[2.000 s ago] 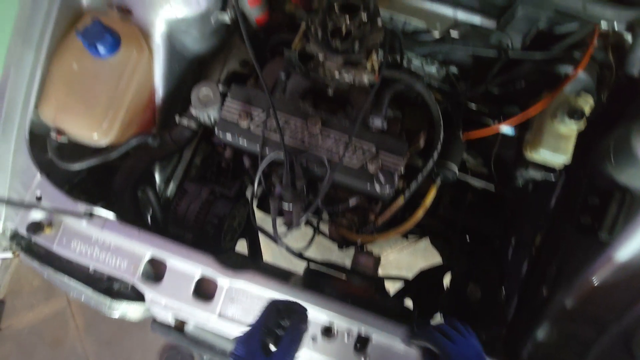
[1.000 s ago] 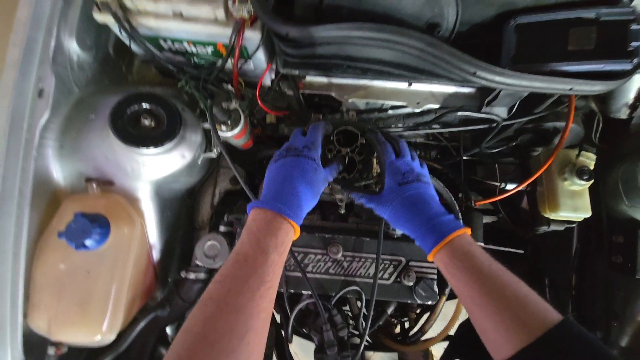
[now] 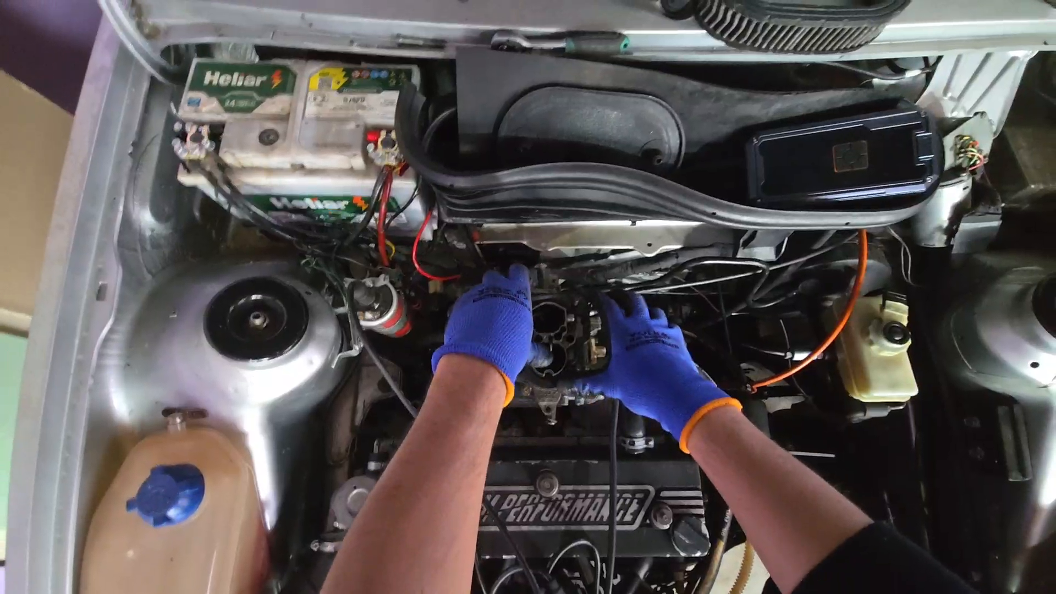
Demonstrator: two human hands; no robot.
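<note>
Both my hands wear blue knitted gloves with orange cuffs. They sit on either side of the carburetor (image 3: 558, 326) in the engine bay. My left hand (image 3: 488, 323) lies against its left side, with the thumb reaching to the lower bore. My right hand (image 3: 652, 351) wraps around the right side, its fingers curled behind a black-rimmed part of the carburetor and its thumb along the bottom. The fingertips of both hands are partly hidden. Below the hands lies the black valve cover (image 3: 594, 495) with raised lettering; a black cable runs down across it.
A car battery (image 3: 289, 157) stands at the upper left. A coolant tank (image 3: 181, 528) with a blue cap is at the lower left, a brake fluid reservoir (image 3: 876, 355) at the right. A ratchet (image 3: 561, 43) and an air filter (image 3: 800, 25) lie along the top edge.
Two seconds ago both gloved hands were low at the front panel; now they are at the carburetor. Since one second ago they have stayed there. The view has shifted considerably.
</note>
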